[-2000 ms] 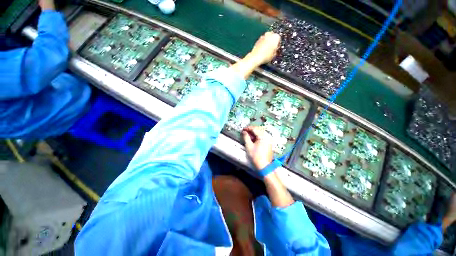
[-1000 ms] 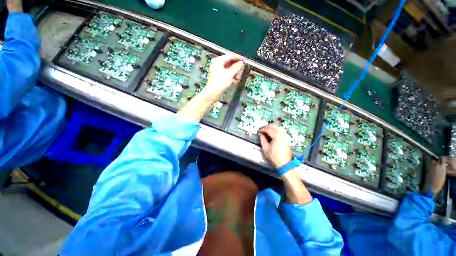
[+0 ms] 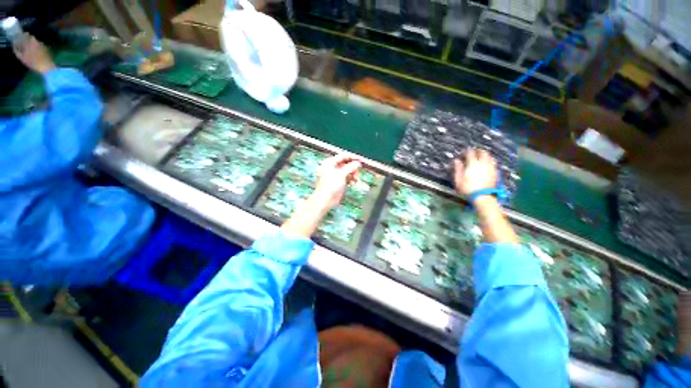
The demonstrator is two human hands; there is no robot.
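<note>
My left hand (image 3: 328,182) is over a pallet of green circuit boards (image 3: 286,192), near the track's far rail. Its fingertips are pinched together; whether a small part is between them is too small to tell. My right hand (image 3: 476,173), with a blue wrist strap (image 3: 486,194), is at the near right part of the dark, glittering pile of loose components (image 3: 436,144). Its fingers point down onto the pile; whether they hold a part cannot be made out. Another pallet of boards (image 3: 403,248) lies between my arms.
A white fan (image 3: 260,54) stands on the green mat (image 3: 327,124). A blue cord (image 3: 542,62) hangs at the upper right. A second pile (image 3: 653,214) is at the far right. A person in blue (image 3: 47,178) sits at the left. The metal front rail (image 3: 364,282) crosses before me.
My right hand has moved from the boards up to the component pile. My left hand remains pinched over the pallet near the far rail. The view has shifted, and the whole fan now shows.
</note>
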